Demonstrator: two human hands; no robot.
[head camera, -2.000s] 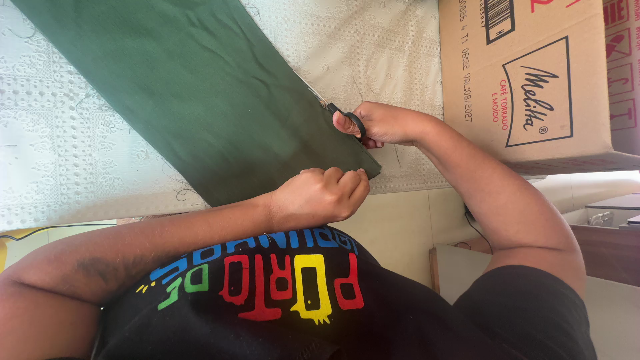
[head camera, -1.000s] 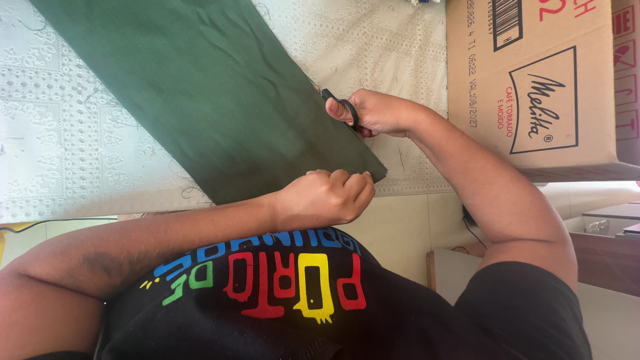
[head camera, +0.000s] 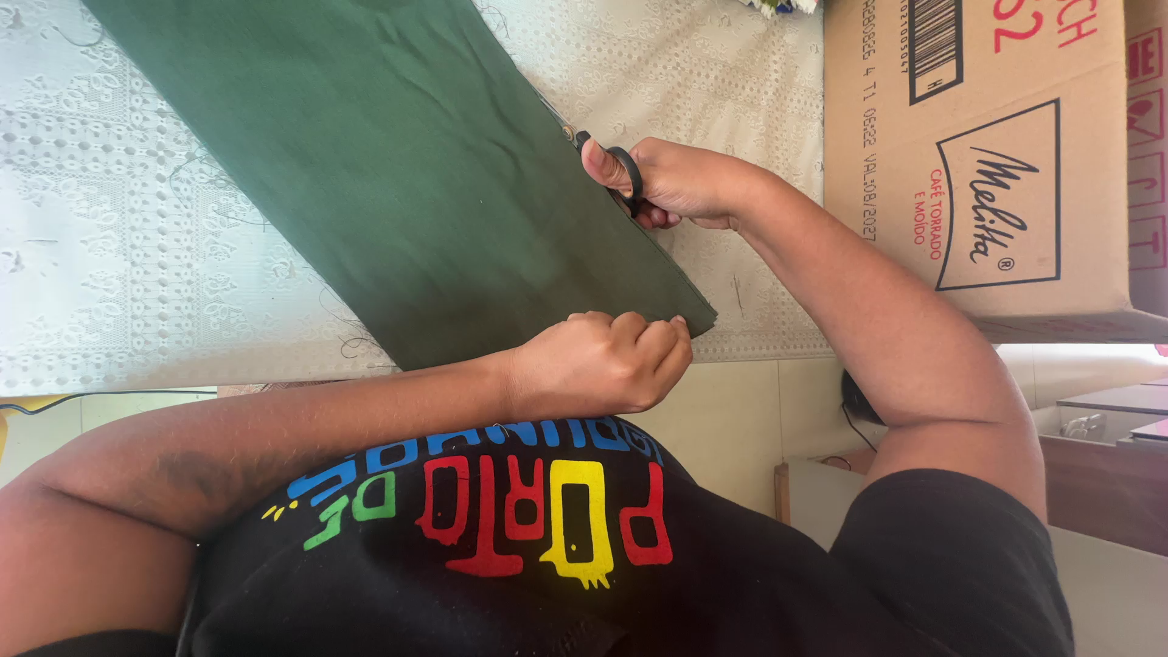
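A long piece of dark green fabric (head camera: 365, 164) lies diagonally over the table, its near end at the table's front edge. My left hand (head camera: 602, 360) is closed on the fabric's near edge, close to the right corner. Black-handled scissors (head camera: 627, 173) are in my right hand (head camera: 662, 178), thumb through one handle loop, at the fabric's right long edge. Their blades point up and left along that edge; the tips are partly hidden, and I cannot tell how far apart the blades are.
A lace-patterned white tablecloth (head camera: 730, 82) covers the table, with loose threads on it. A Melitta cardboard box (head camera: 903, 182) stands at the right, beside my right forearm. Part of a flower-like item (head camera: 783, 6) shows at the top edge. Below the table, a dark cable runs at the left.
My right hand and the scissors have moved up and left along the fabric's right edge. My left hand stays near the same corner.
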